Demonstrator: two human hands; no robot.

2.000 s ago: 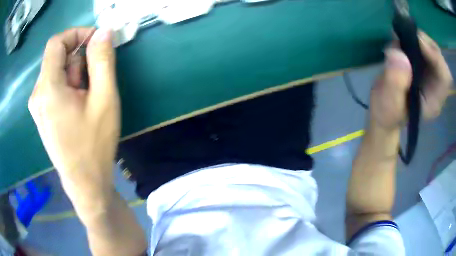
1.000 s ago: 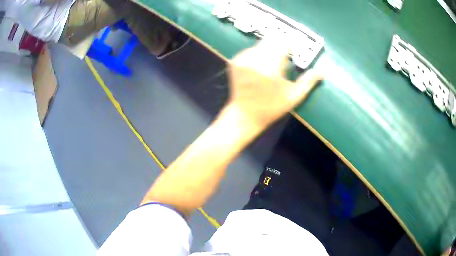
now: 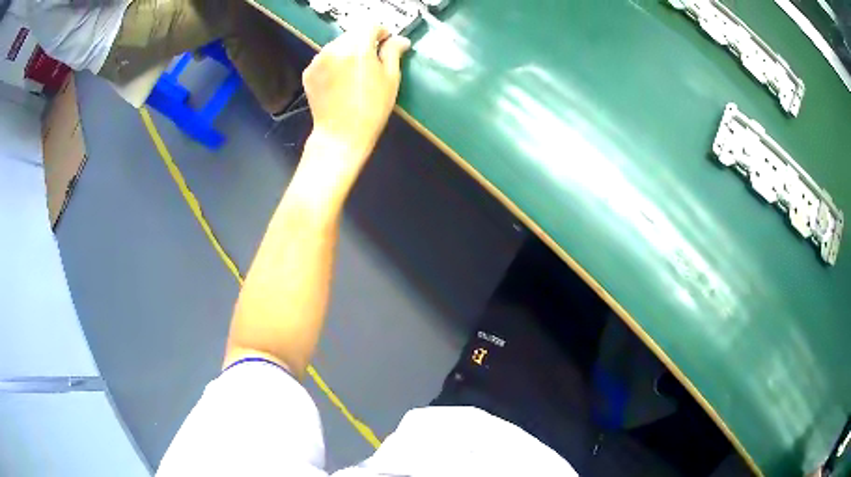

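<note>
My left hand (image 3: 359, 79) reaches to the bench's upper left part, palm down. Its fingers and thumb are closed at the near end of a pale silver bracket assembly (image 3: 384, 13), which the picture's top edge cuts off. The fingers hide the exact contact. Two more bracket assemblies lie apart on the green mat at the right, one farther back (image 3: 742, 51) and one nearer (image 3: 779, 182). Of my right hand, at most a tiny skin-toned sliver shows at the lower right corner beside a dark object, too cut off to read.
The green bench mat (image 3: 560, 177) has a curved pale brown front edge. At the upper left, a seated person in khaki trousers (image 3: 177, 42) is close to the bench, by a blue stool (image 3: 201, 93). A yellow line (image 3: 191, 200) crosses the grey floor.
The view has swung left from the earlier two-handed view. Since one second ago, my left hand and the bracket at its fingers have moved left and farther along the bench.
</note>
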